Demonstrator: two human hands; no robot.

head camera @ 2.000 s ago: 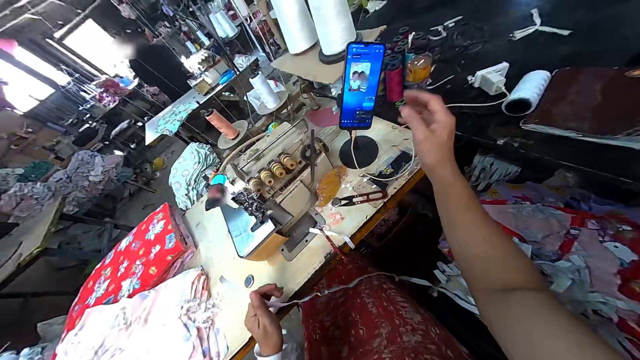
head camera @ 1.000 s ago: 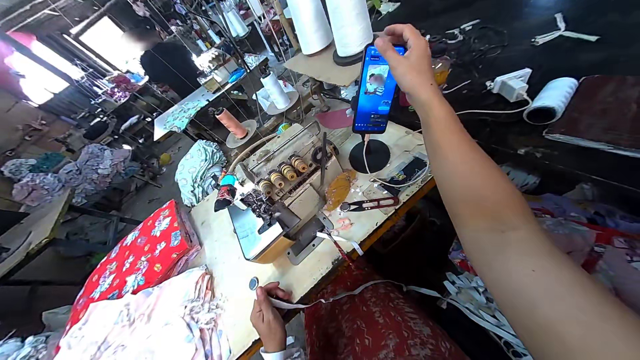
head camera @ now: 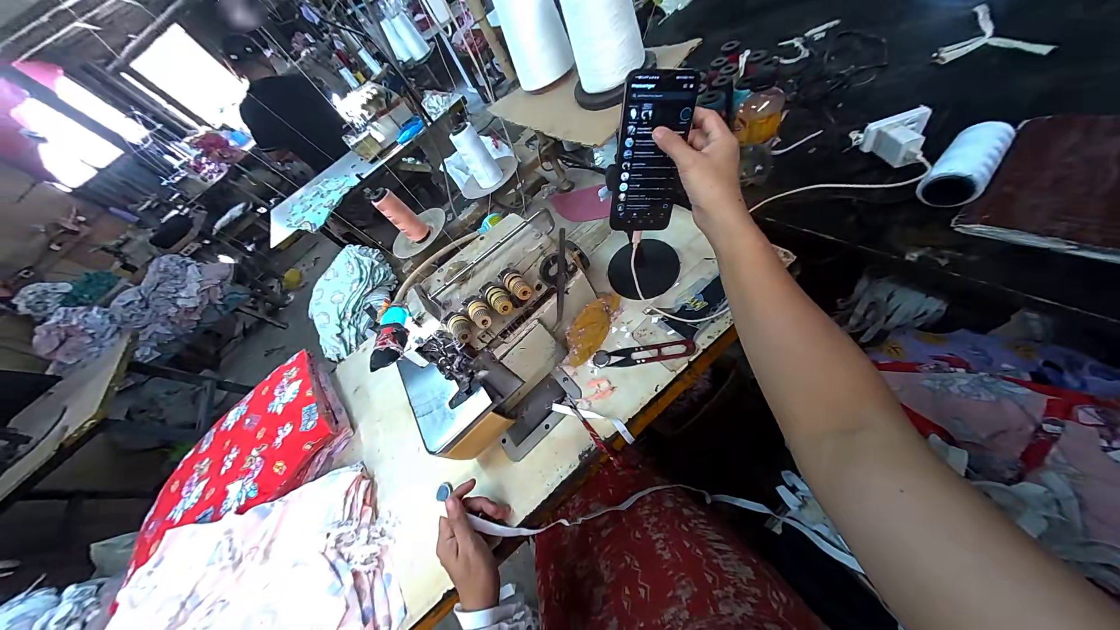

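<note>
My right hand (head camera: 704,162) is at the right edge of an upright smartphone (head camera: 649,153), its thumb over the lit screen; whether it grips the phone or only touches it I cannot tell. The phone stands above a round black base (head camera: 644,269) with a cable below it. At the table's front edge, my left hand (head camera: 470,547) holds a narrow white elastic strip (head camera: 604,514) that runs right across the red patterned cloth on my lap. An overlock sewing machine (head camera: 516,324) sits between the hands. Thread snips (head camera: 647,353) lie to its right.
Red printed fabric (head camera: 249,433) and pale printed fabric (head camera: 271,551) are piled on the left. Large white thread cones (head camera: 604,44) stand behind the phone. A white charger (head camera: 894,138) and a thread cone (head camera: 967,164) lie at right. A person in dark clothing (head camera: 293,118) is in the background.
My right hand has moved to the phone, from apart at its right to over its top, then down to its right edge. The screen now shows a list instead of a picture. My left hand keeps the strip.
</note>
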